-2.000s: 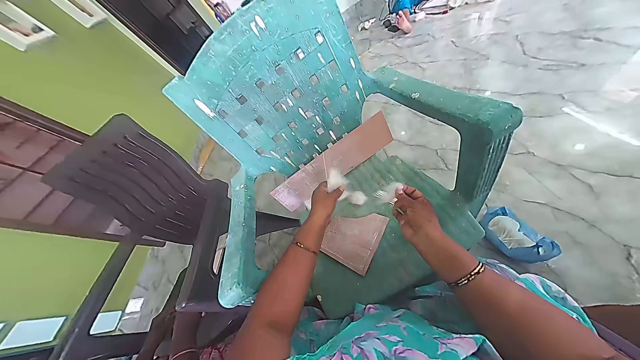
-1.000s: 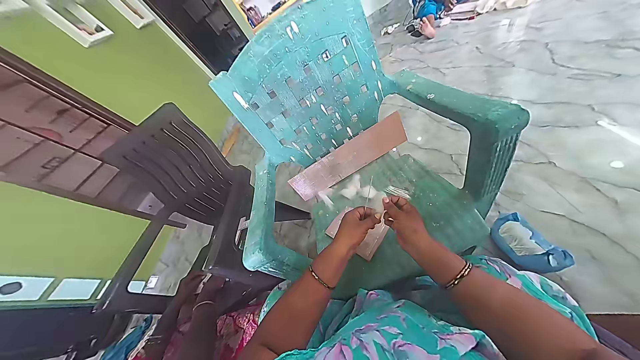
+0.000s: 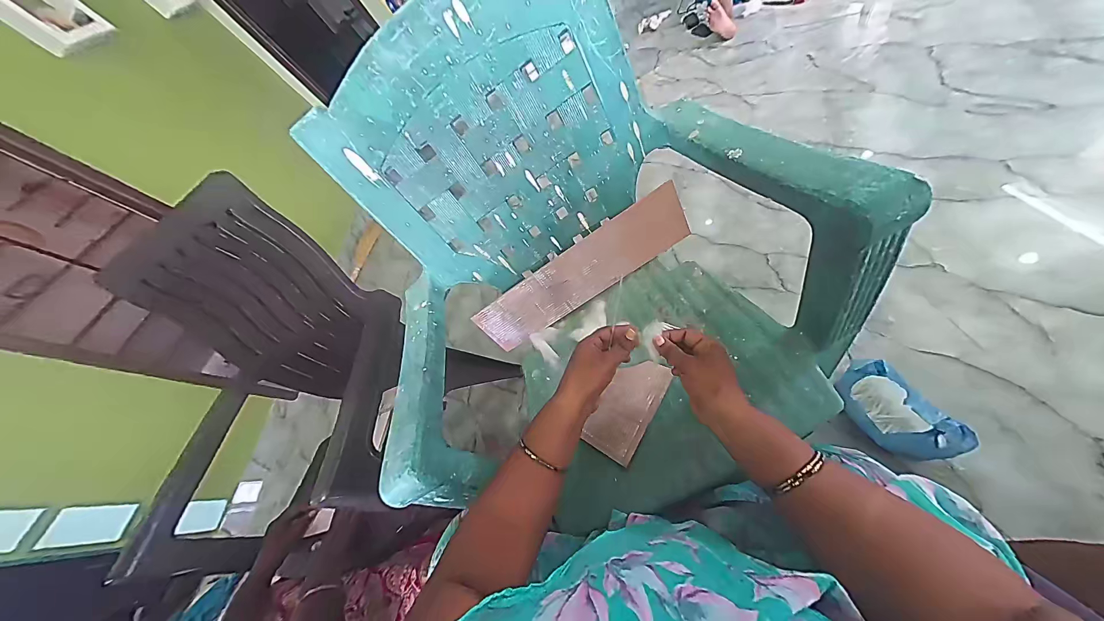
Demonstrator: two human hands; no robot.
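Observation:
My left hand [image 3: 601,362] has its thumb and fingers pinched together over the seat of a green plastic chair [image 3: 699,302]; a thin strand or stick seems to rise from them. Close to its right, my right hand [image 3: 697,366] pinches a white fluffy tuft, which looks like cotton [image 3: 653,340]. More white tufts [image 3: 590,317] lie on the seat behind my left hand. A long pinkish-brown board [image 3: 595,263] rests slantwise across the rear of the seat. A shorter flat brown piece [image 3: 628,412] lies on the seat below my hands.
On the marble-patterned floor at right sits a blue plastic bag [image 3: 914,423] with white material in it. A dark brown plastic chair [image 3: 250,285] stands at left, with another person's arm [image 3: 280,539] below it. Another person's foot [image 3: 721,19] shows at the top.
Two seconds ago my hands were apart, with white material at each; they came together and are now close, with a small gap. The view has shifted.

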